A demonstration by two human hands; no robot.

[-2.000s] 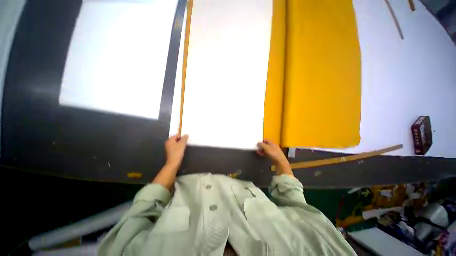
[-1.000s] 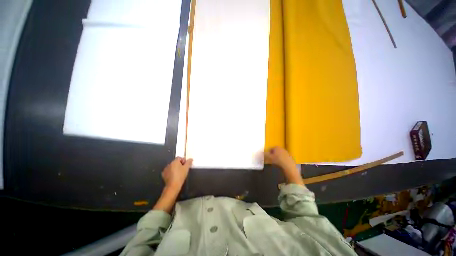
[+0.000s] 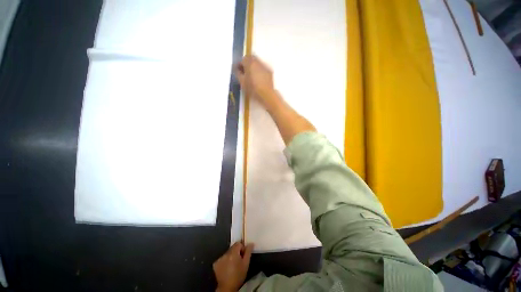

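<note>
A long white sheet (image 3: 297, 68) lies over the yellow cloth (image 3: 400, 114), with a narrow yellow line (image 3: 246, 171) along its left edge. My left hand (image 3: 231, 267) is at the near left corner, thumb and fingers closed on the edge. My right hand (image 3: 256, 78) is farther up the same left edge, fingers bent and blurred; I cannot tell if it grips anything. My right sleeve covers part of the sheet and its near right corner. The yellow cloth has a lengthwise ridge right of the sheet.
A white sheet pile (image 3: 154, 131) with a crosswise crease lies left across a dark gap. At right are a white base layer (image 3: 474, 125), a dark box (image 3: 495, 180), thin sticks (image 3: 460, 37) and a wooden strip (image 3: 443, 221) at the near edge. Oddments lie below right.
My right hand has left the sheet's near right corner and reached across to its left edge, farther up. My left hand stays at the near left corner. The view has shifted.
</note>
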